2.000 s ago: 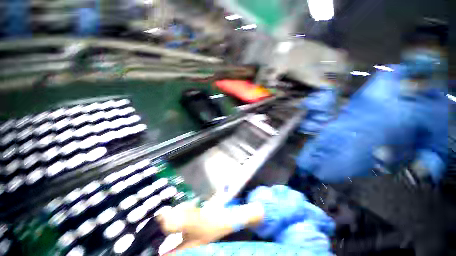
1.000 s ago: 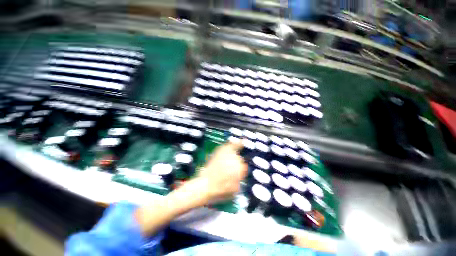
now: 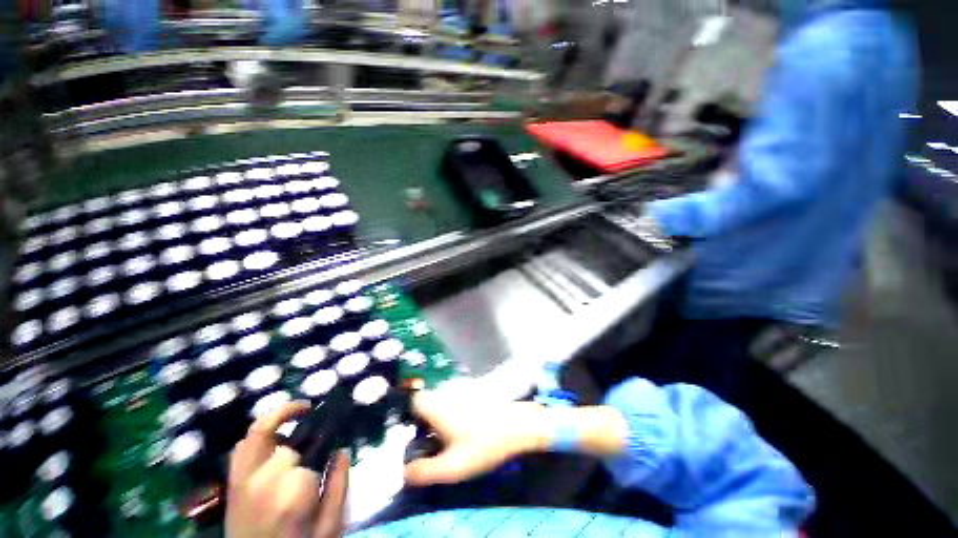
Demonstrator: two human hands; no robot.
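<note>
A green circuit board (image 3: 418, 334) lies in front of me, filled with rows of black capacitors (image 3: 370, 390) with silver-white round tops. My left hand (image 3: 278, 478) is at the board's front edge, its fingers against black capacitors; whether it grips one is unclear. My right hand (image 3: 467, 436), with a light blue wrist band, is at the board's front right corner beside a small copper-orange part. Something black shows at its fingers, too blurred to name. A white surface (image 3: 380, 478) shows between the hands.
A tray of white-topped capacitors (image 3: 181, 281) lies on the green shelf (image 3: 394, 173) behind a metal rail (image 3: 446, 252). A black bin (image 3: 488, 181) and a red sheet (image 3: 599, 144) lie farther right. Another board (image 3: 55, 468) is at left. A person in blue (image 3: 804, 158) stands at right.
The view has swung right, bringing the person in blue back in. My left hand has moved from the board's left side to its front edge. My right hand has come fully into view beside it.
</note>
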